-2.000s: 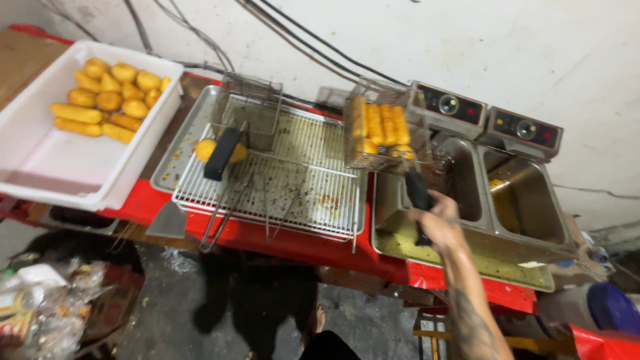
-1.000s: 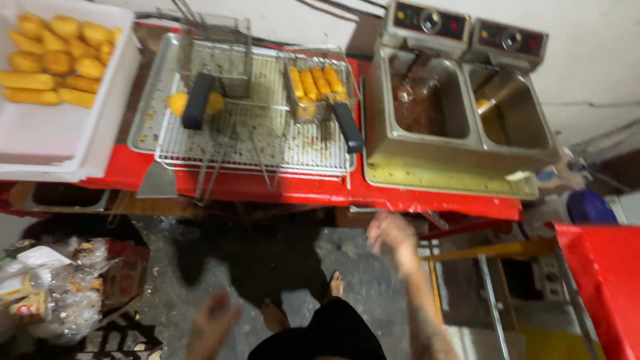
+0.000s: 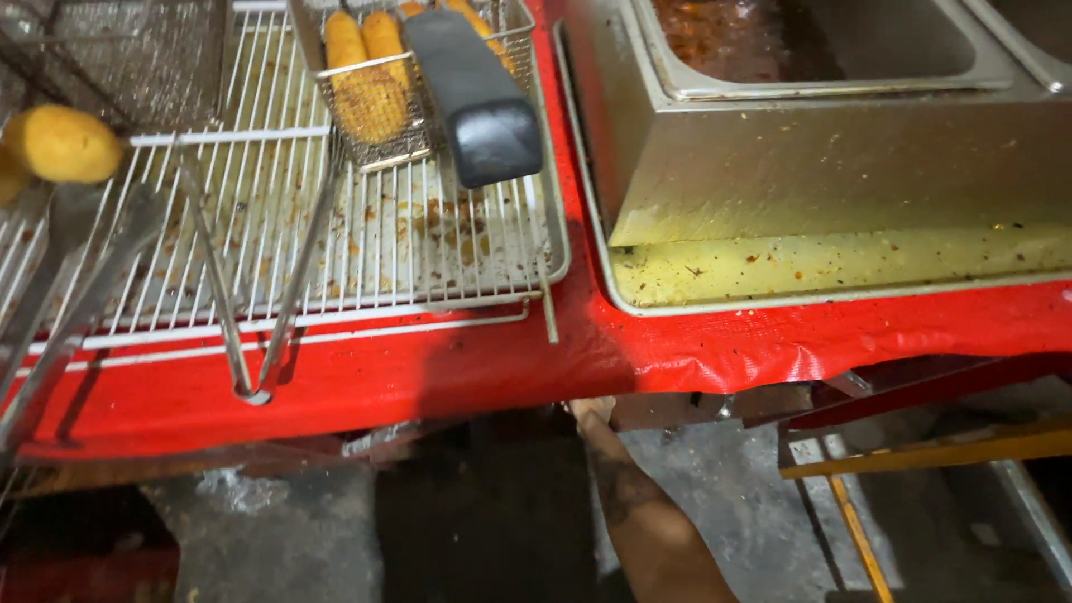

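My right hand (image 3: 593, 410) reaches to the front edge of the red table covering (image 3: 519, 368); its fingers are partly hidden under that edge, so what they touch cannot be seen. My left hand is out of view. Above and to the left of my right hand, a wire fryer basket (image 3: 394, 155) with golden fried sticks (image 3: 368, 75) rests on the white wire rack (image 3: 352, 268), its black handle (image 3: 486, 109) pointing toward me. Metal tongs (image 3: 251, 368) lie on the rack farther left. A second mesh basket (image 3: 167, 67) stands behind them.
At the right, a steel fryer (image 3: 804, 167) with dark oil (image 3: 720, 38) sits in a shallow tray (image 3: 754, 268) coated with yellowish oil. A rounded fried piece (image 3: 67, 144) is at the left. Below the table, a yellow-edged frame (image 3: 930, 452) stands on the right.
Two seconds ago my right hand held the filled basket by its handle; one second ago the basket was on the rack, released. My right hand is now at the table's front edge. The view has moved closer.
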